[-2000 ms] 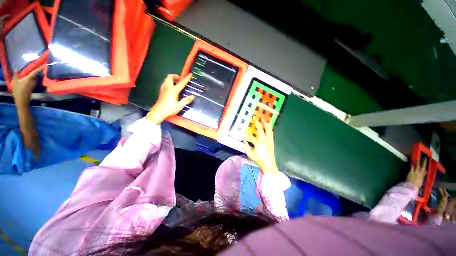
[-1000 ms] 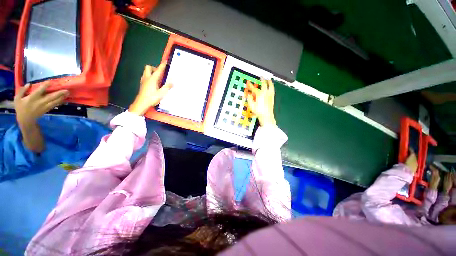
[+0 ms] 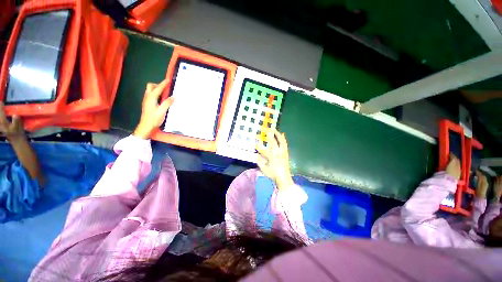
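Observation:
An orange-framed tablet (image 3: 196, 99) with a blank white screen and a small blue dot lies on the bench. My left hand (image 3: 154, 111) is at its left edge, fingers apart, thumb over the frame; I see no clear grip. Against its right side lies a white-framed tablet (image 3: 255, 117) with a grid of small squares on green and white. A column of the grid is orange and yellow. My right hand (image 3: 275, 157) is over the grid's lower right edge, fingers spread, holding nothing.
A stack of orange-framed tablets (image 3: 93, 71) stands at the left of the green bench (image 3: 352, 143). Beyond the bench runs a grey strip (image 3: 242, 38). A worker's hand (image 3: 11, 128) is at the left. Another worker's sleeve and orange frames (image 3: 445, 160) are at the far right. A blue stool (image 3: 349, 212) stands below.
The left tablet's screen went from black with text lines to white. Most orange squares on the grid are now green or white. My right hand moved up the grid, then down to its lower edge.

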